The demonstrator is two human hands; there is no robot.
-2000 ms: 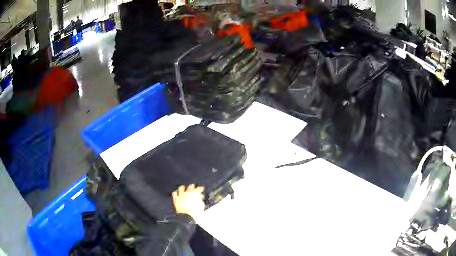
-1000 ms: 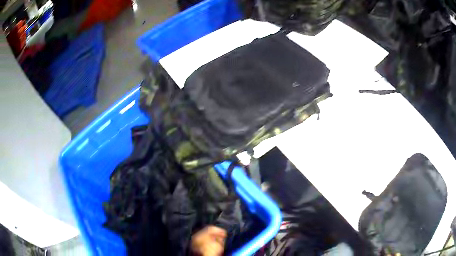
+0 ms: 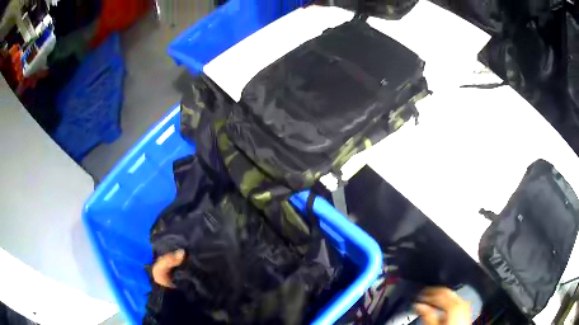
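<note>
A floppy heap of black and camouflage bag fabric lies in a blue crate at lower centre-left. My left hand is at the heap's left side, with its fingers closed on the black fabric; the fingertips are partly hidden. My right hand is at the bottom edge, right of the crate, partly cut off and blurred. Its fingers look apart, with nothing seen in them. A black bag front panel lies flat on camouflage pieces on the white table. Camouflage fabric hangs from there into the crate.
A black rounded bag piece lies at the table's right front edge. A thin black strip lies farther back. Another blue crate stands behind the table's left edge. Black bags are heaped at top right. A pale surface is at left.
The view has swung down and left from the table to the crate. A hand that lay on the black panel is off it. Both hands now show, my left at the fabric heap.
</note>
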